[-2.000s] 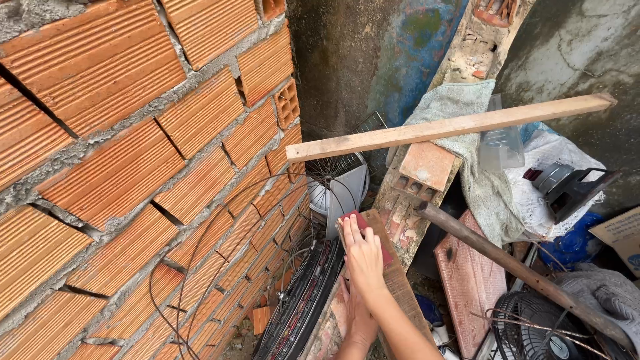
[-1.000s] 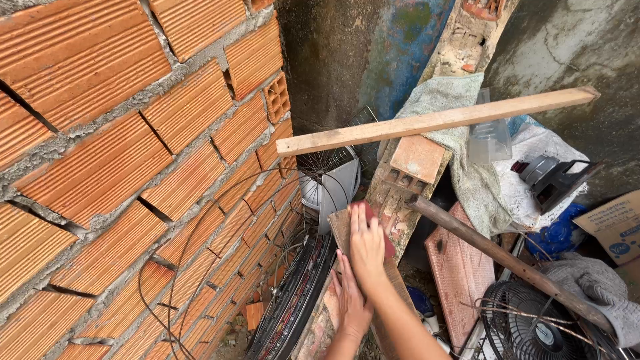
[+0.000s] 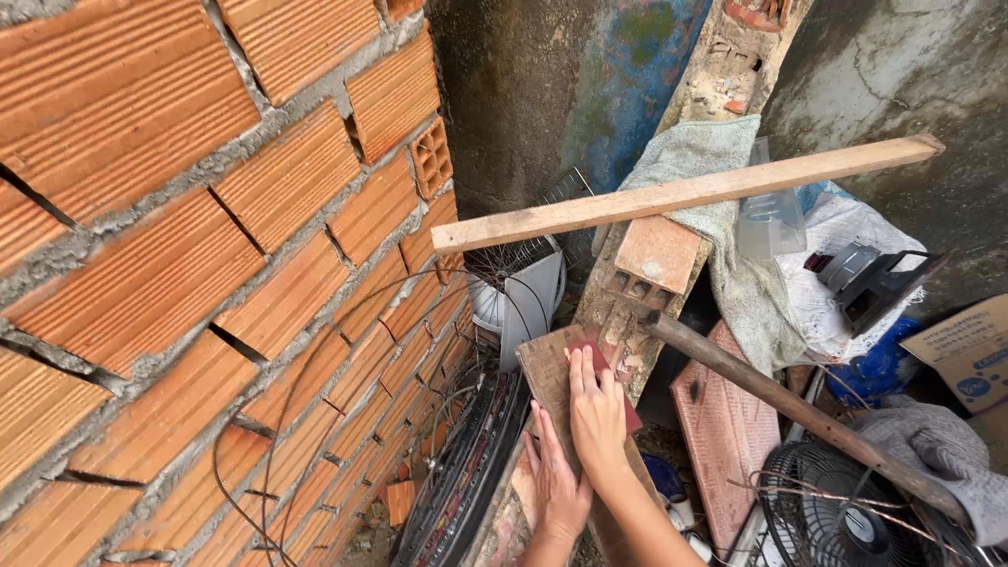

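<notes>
A brown wooden board lies slanted over the top of a rough low wall. My right hand presses flat, fingers together, on a dark red sheet of sandpaper on the board's face. My left hand rests along the board's left edge, just left of and below the right hand, thumb spread from the fingers. Beyond the board, a hollow clay brick sits on the wall, and a long wooden batten crosses above it over a grey-green cloth.
An orange hollow-brick wall rises at the left, with bicycle rims and loose wires beside it. At the right are a wooden pole, a black fan, a reddish plank, a clothes iron and a cardboard box.
My right hand has shifted over the board with the sandpaper, more of which now shows beside it. My left hand, mostly hidden behind the right two seconds ago, shows plainly at the board's left edge.
</notes>
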